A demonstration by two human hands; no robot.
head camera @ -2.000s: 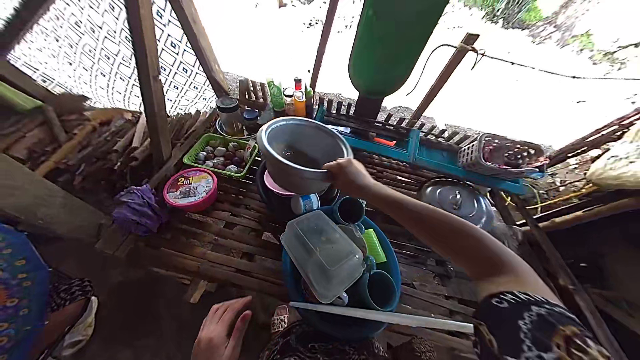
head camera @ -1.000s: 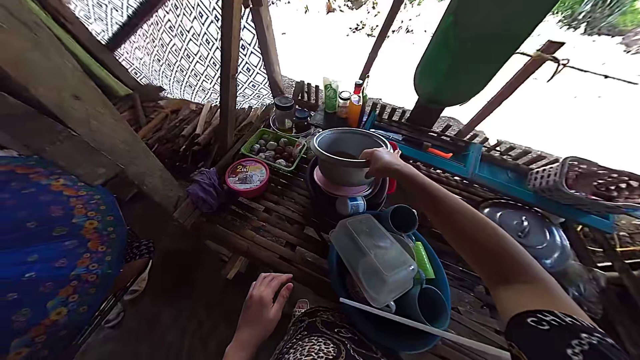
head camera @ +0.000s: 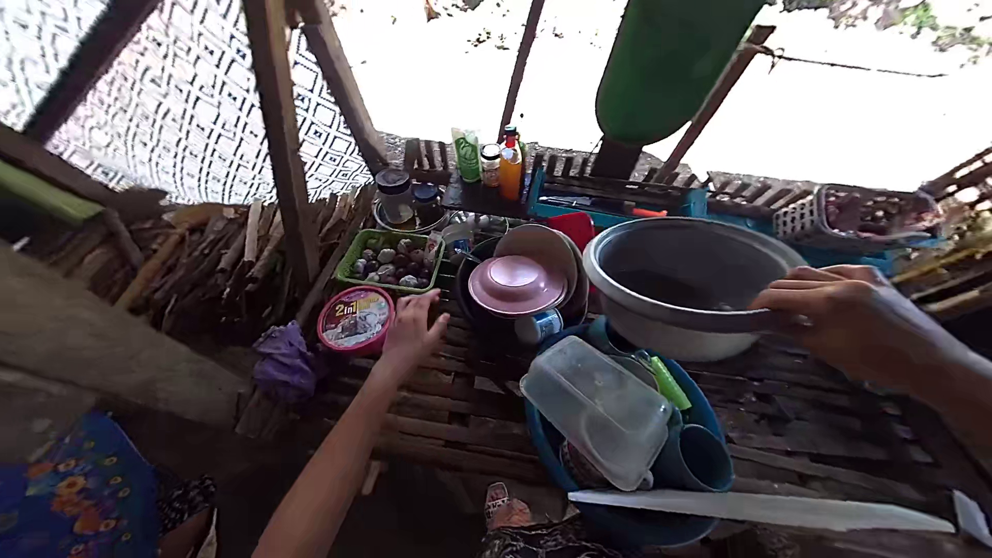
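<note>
My right hand [head camera: 814, 298] grips the rim of a grey metal pot [head camera: 682, 329], which hangs tilted slightly over the back right of a blue basin [head camera: 542, 457]. Beside the round pink-lidded tub [head camera: 355, 319], my left hand [head camera: 416, 325] reaches forward with fingers spread, holding nothing. A pink plate [head camera: 518, 285] lies on other dishes in a dark basin, with a white and blue cup [head camera: 540, 325] at its front. In the blue basin are an upturned clear plastic container [head camera: 601, 407], dark teal mugs [head camera: 692, 459] and a bright green item [head camera: 669, 384].
A green basket [head camera: 391, 260] of bulbs, lidded jars [head camera: 395, 195] and bottles [head camera: 510, 172] stand behind. A long pale strip [head camera: 759, 510] crosses the front of the blue basin. At right back is a plastic basket [head camera: 860, 213]; wooden posts [head camera: 285, 147] rise at left.
My right hand has moved the grey pot right, off the dark basin, uncovering the pink plate. My left hand has moved forward from near my lap to beside the pink-lidded tub.
</note>
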